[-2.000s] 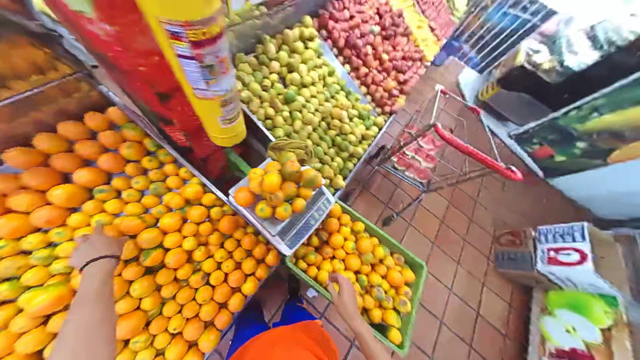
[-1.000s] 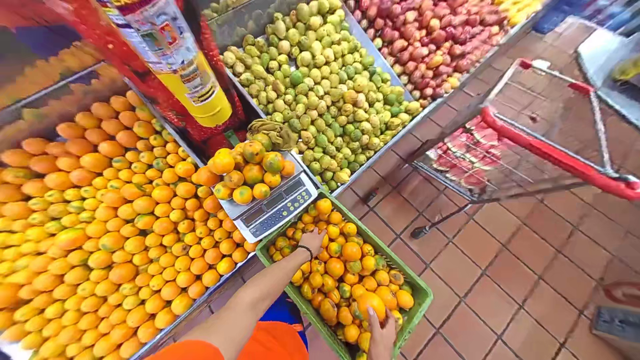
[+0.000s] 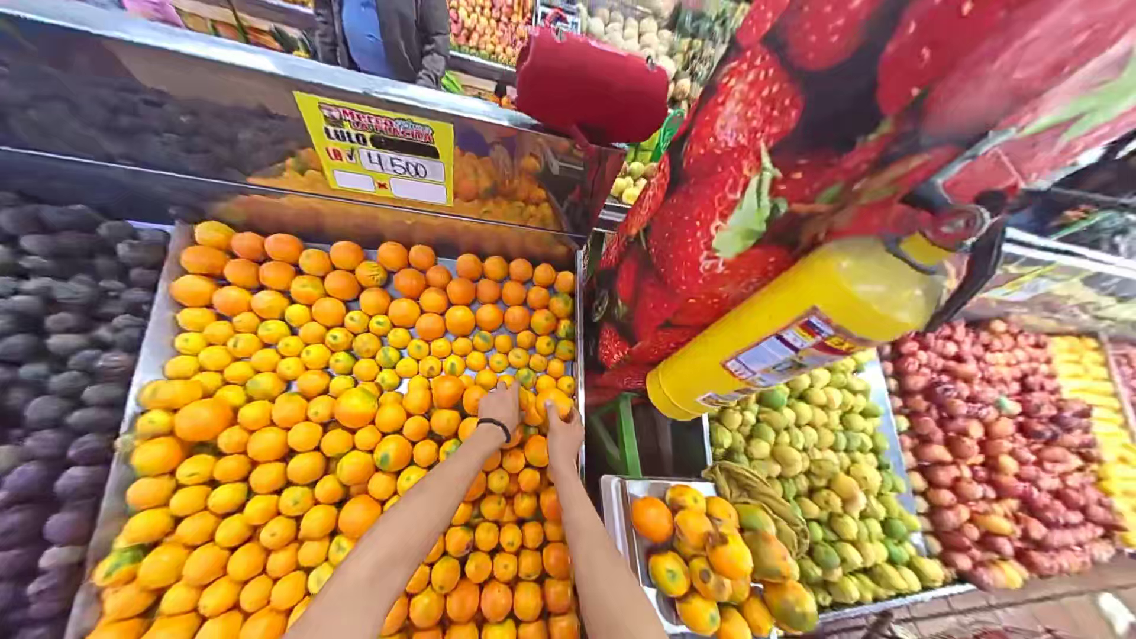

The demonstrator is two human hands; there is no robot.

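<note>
Both arms reach forward over a sloped display of orange and yellow round fruit [image 3: 302,444]. My left hand [image 3: 500,410], with a dark band at the wrist, rests on fruit near the right side of the display; whether it grips one cannot be told. Close beside it, my right hand [image 3: 564,430] has its fingers on an orange fruit [image 3: 557,404] by the display's right edge. To the right of my right arm, a weighing scale [image 3: 621,508] bears a pile of orange and greenish fruit [image 3: 710,559].
A yellow fire extinguisher [image 3: 799,319] hangs before a strawberry-print panel [image 3: 710,195]. Dark purple fruit [image 3: 53,408] fills the left bay. Green fruit [image 3: 834,470] and red fruit [image 3: 994,461] lie to the right. A price sign [image 3: 377,151] is on the back wall. A person [image 3: 382,40] stands beyond.
Both hands have moved from the green crate of orange fruit beside the scale to the display's right part. The view has swung left, and the crate and shopping cart are out of sight.
</note>
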